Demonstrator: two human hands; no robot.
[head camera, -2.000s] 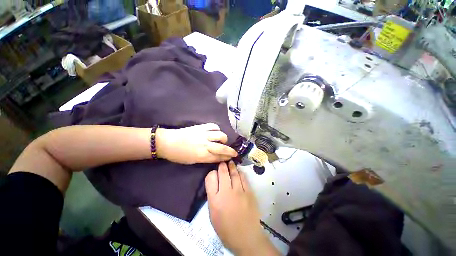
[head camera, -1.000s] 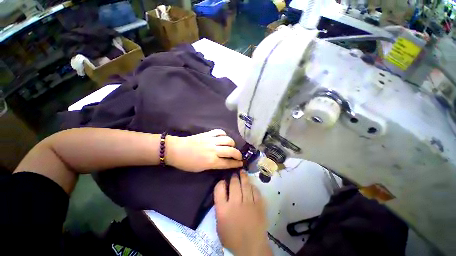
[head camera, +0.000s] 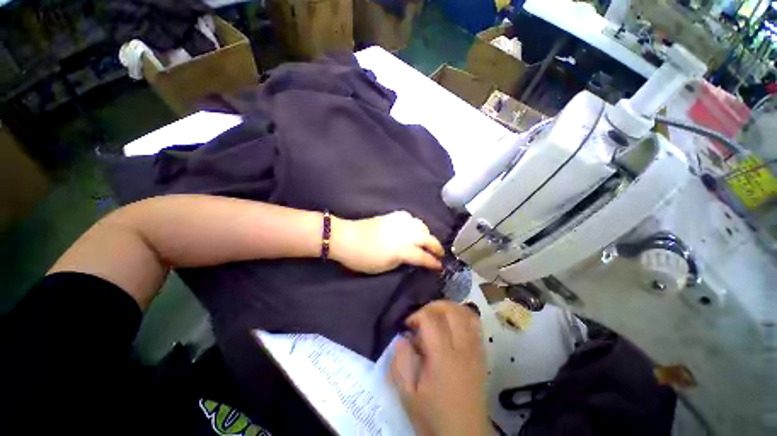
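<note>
The dark plum-brown garment (head camera: 349, 162) lies bunched across the white table, left of the needle area. My left hand (head camera: 388, 243) lies on it with its fingertips at the garment's edge beside the small greyish round guard (head camera: 457, 284). My right hand (head camera: 443, 358) is nearer to me, slightly blurred, with curled fingers pinching the garment's near edge. The off-white sewing machine head (head camera: 554, 196) stands to the right of my fingertips. The needle and presser foot are hidden or too small to tell.
A second dark cloth bundle (head camera: 601, 392) lies under the machine arm at the lower right. A black slotted plate (head camera: 524, 395) and a cream ribbed round part (head camera: 513, 315) are near it. Cardboard boxes (head camera: 209, 72) stand beyond the table. Printed markings (head camera: 341, 392) run along its near side.
The view has shifted, so the machine appears farther right. My right fingers have gone from extended beside the needle area to curled, a little nearer to me. My left hand stays on the garment.
</note>
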